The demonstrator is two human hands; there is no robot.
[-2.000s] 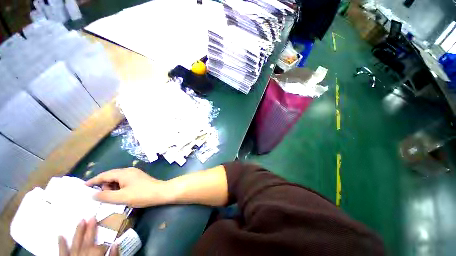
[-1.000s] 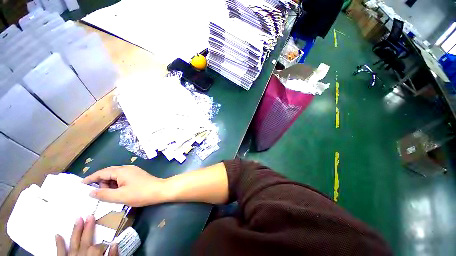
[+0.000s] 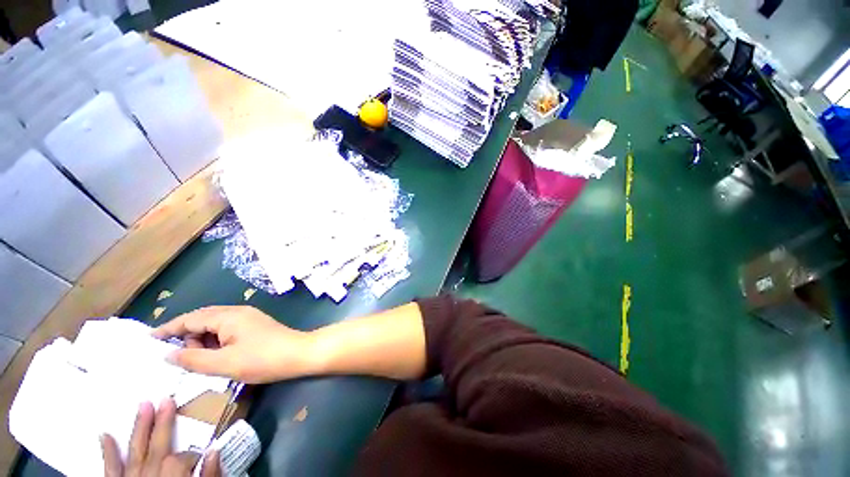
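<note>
A stack of flat white cartons (image 3: 56, 401) lies at the lower left, with tan inner board showing at its near flaps. My right hand (image 3: 224, 345) rests on the flap end, thumb and forefinger close together; whether a sticker is between them cannot be made out. My left hand (image 3: 154, 452) is cut off by the bottom edge. Its fingers lie on the top carton, and a white label wad with dark text lines (image 3: 239, 449) is held by its thumb.
A white carton pile (image 3: 298, 214) lies on clear crinkled plastic. Beyond are a black object (image 3: 359, 138), an orange fruit (image 3: 373, 114) and folded stacks (image 3: 443, 93). Upright white boxes (image 3: 102, 149) stand left on a brown board. A magenta bin (image 3: 522, 210) stands beside the table.
The view has shifted slightly. Both hands keep nearly the same place and pose on the carton stack.
</note>
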